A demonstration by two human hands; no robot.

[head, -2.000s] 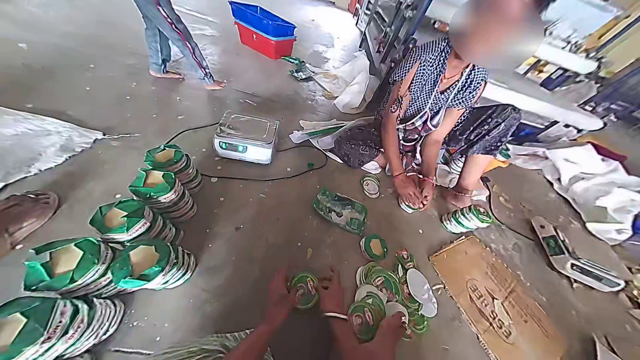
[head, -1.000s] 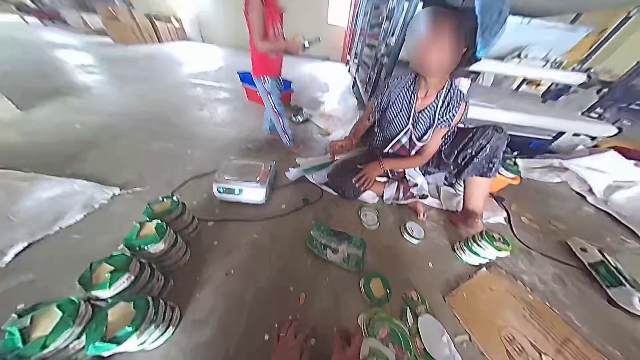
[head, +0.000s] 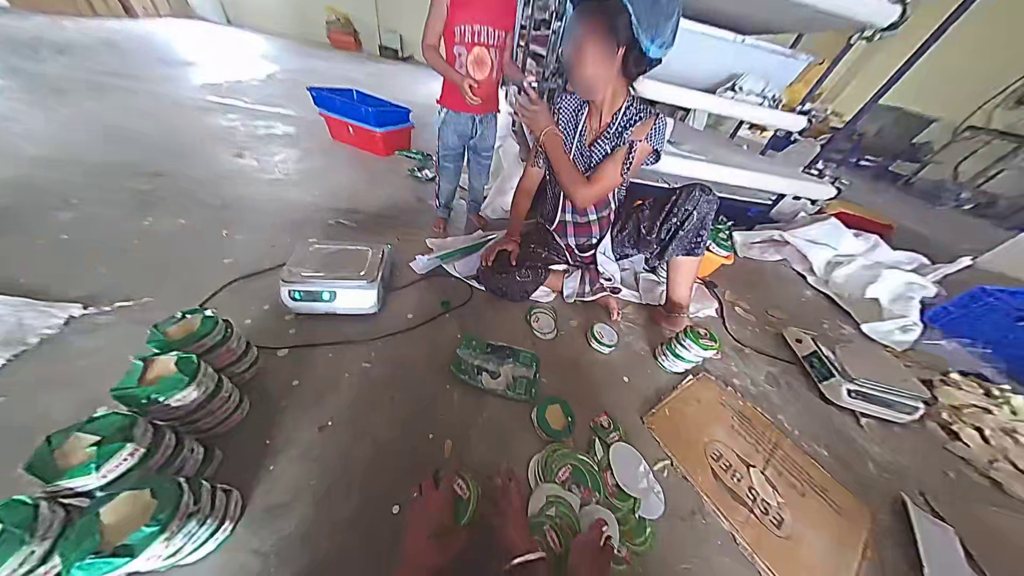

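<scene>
My left hand [head: 432,516] is low in the view, its fingers around the edge of a green round disc [head: 466,498]. To its right, my right hand [head: 512,508] wears a white bangle; it is blurred and shows no object clearly held. Just right of it lies a loose heap of green and white round discs [head: 574,474]. Toes [head: 592,548] rest at the heap's lower edge. A single green disc with a tan centre [head: 553,418] lies above the heap, and a green printed pack [head: 496,368] is farther up on the floor.
Several disc stacks [head: 184,392] lean at left. A digital scale [head: 332,280] with a cable stands behind them. A flat cardboard sheet [head: 760,472] and another scale [head: 856,372] are at right. A seated person [head: 592,176] faces me; another person [head: 468,104] stands behind, near tubs [head: 364,120].
The seated person has raised one hand toward the chest and shoulder. The standing person has turned to face this way. My left hand and the disc show more clearly than one second ago.
</scene>
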